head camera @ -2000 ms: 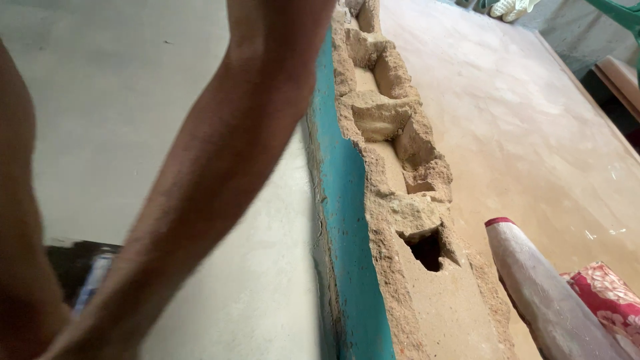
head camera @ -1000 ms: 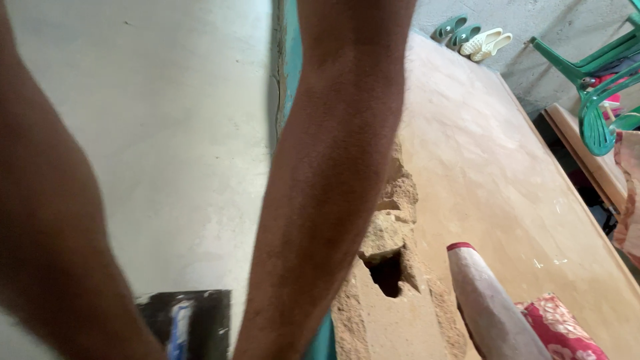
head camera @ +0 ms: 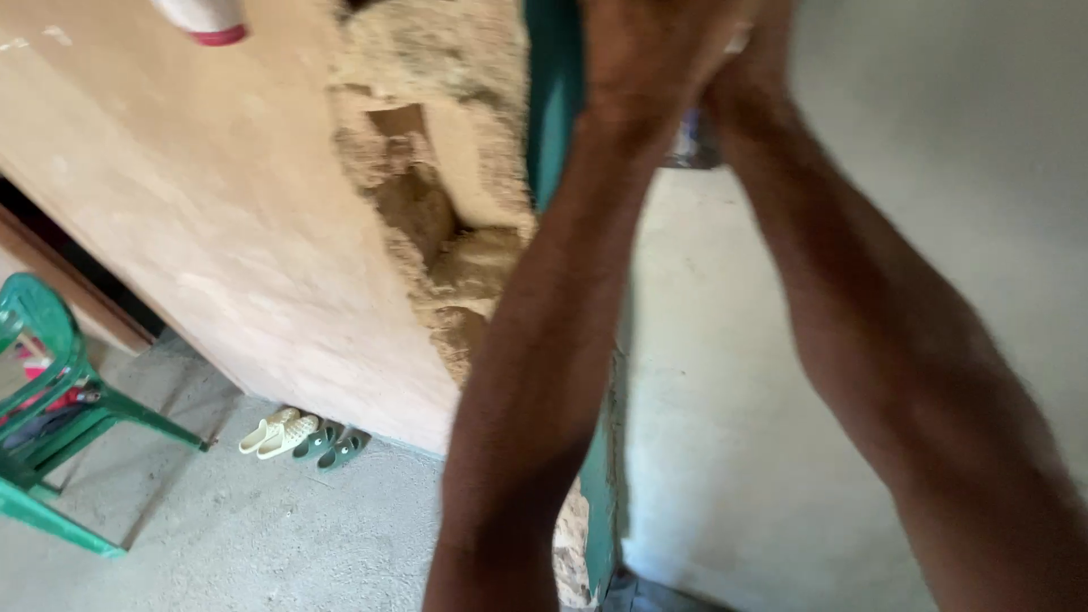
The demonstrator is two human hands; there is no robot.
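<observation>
Both my arms reach up to the top edge, where my left hand (head camera: pixel 659 51) and my right hand (head camera: pixel 752 55) overlap against the smooth grey-white wall (head camera: pixel 722 476). Beneath them, between the wrists, part of a plastering trowel's blue handle (head camera: pixel 690 127) and dark plate shows. My right hand appears closed on that handle; the fingers of both hands are blurred, hidden or cut off. Left of my hands, a teal strip (head camera: pixel 552 93) runs beside the broken wall edge (head camera: pixel 484 178), where rough hollow blocks are exposed.
A pinkish plastered wall (head camera: pixel 229 246) stands on the left, with a pale, red-rimmed object (head camera: pixel 204 17) at the top. A green plastic chair (head camera: pixel 51 382) is on the concrete floor (head camera: pixel 297 527). Cream clogs (head camera: pixel 276 432) and green clogs (head camera: pixel 327 446) sit by the wall's base.
The view has turned almost upside down, so my arms now come in from below rather than above. The chair and clogs have shifted from upper right to lower left in view.
</observation>
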